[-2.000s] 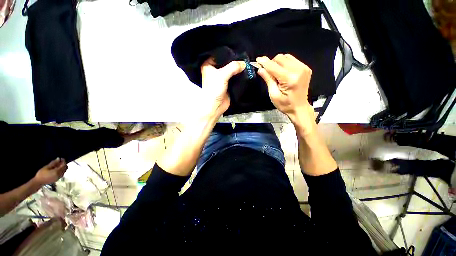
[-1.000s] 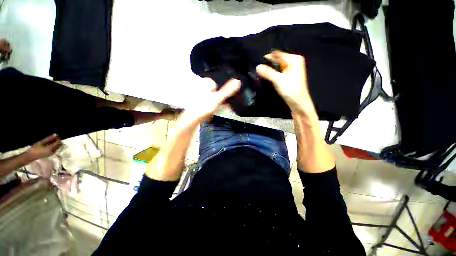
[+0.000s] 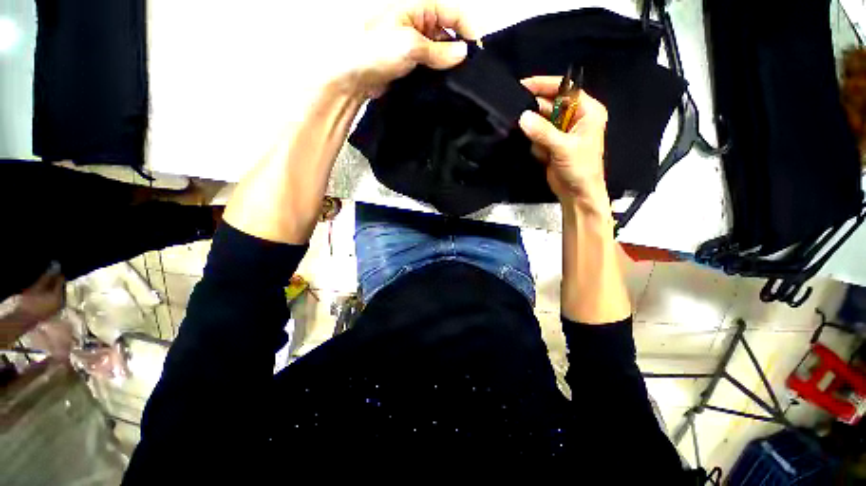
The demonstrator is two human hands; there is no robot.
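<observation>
A black garment (image 3: pixel 627 114) lies on the white table, its near-left part bunched and opened. My left hand (image 3: pixel 413 47) pinches the upper left of its edge, the waistband (image 3: pixel 489 85), between thumb and fingers. My right hand (image 3: pixel 570 128) pinches the other end of that edge with thumb and forefinger. Thread snips (image 3: pixel 568 102) with a yellow-orange and green grip sit in the right fist, dark tips pointing away from me. A black hanger (image 3: pixel 686 133) shows at the garment's right end. No label can be made out.
Black garments (image 3: pixel 90 81) lie at the left. More black garments (image 3: pixel 783 133) lie at the right, hanger hooks (image 3: pixel 788 285) over the table edge. Another person's dark sleeve (image 3: pixel 104 223) and hand show at left. Below are bagged items (image 3: pixel 57 427), a metal stand (image 3: pixel 726 375) and a red object (image 3: pixel 831 383).
Both hands were apart over the garment and now hold its edge stretched between them. My left hand has moved up and away from me. The snips now show clearly in the right hand.
</observation>
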